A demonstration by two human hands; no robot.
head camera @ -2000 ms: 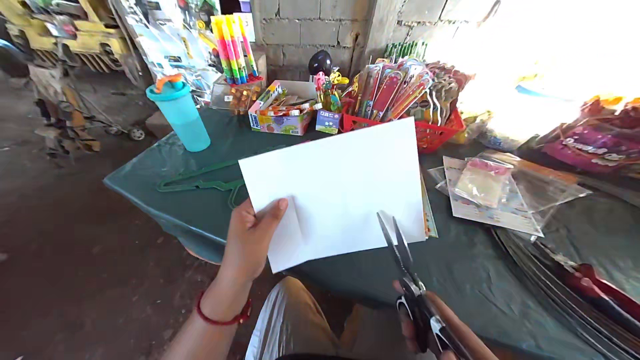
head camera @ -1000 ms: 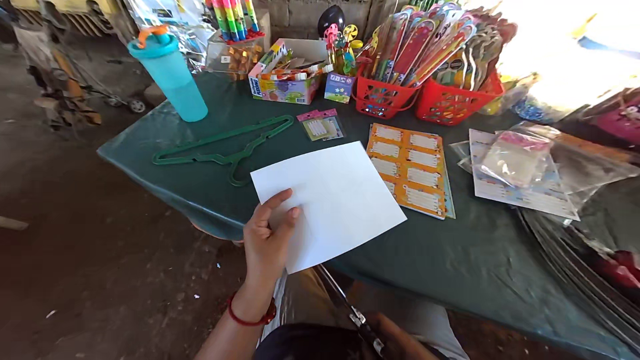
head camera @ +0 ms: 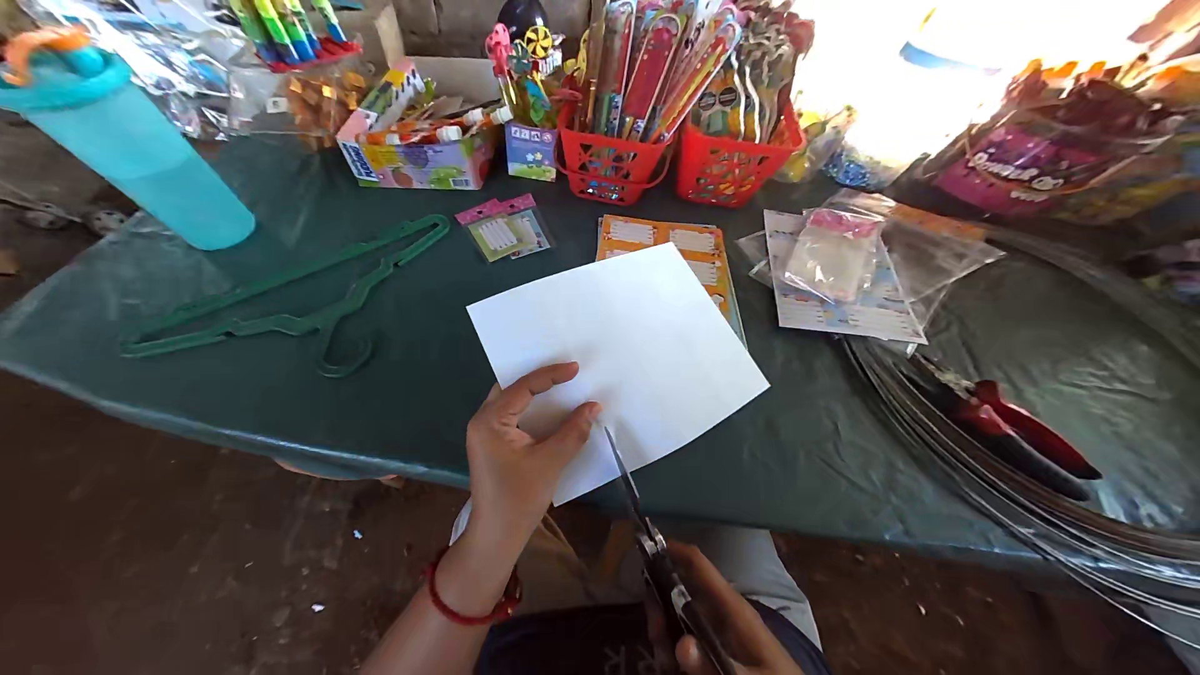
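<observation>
A white sheet of paper is pinched at its lower left between the thumb and fingers of my left hand, which wears a red bracelet. Black-handled scissors are in my right hand, below the paper. Their blades point up to the sheet's lower edge, close to my left thumb, and look nearly closed. Partly under the sheet, on the table, lie orange printed label sheets. Small packets of labels lie behind the paper.
The green-covered table holds a green plastic hanger and a turquoise bottle at left. A box of glue sticks and red baskets stand at the back. Plastic-bagged sheets, coiled wire and red-handled pliers lie right.
Two seconds ago the scissors stood open in front of the raised sheet; now their blades are nearly together at its lower edge. The sheet has been lowered and tilted. The view has moved closer.
</observation>
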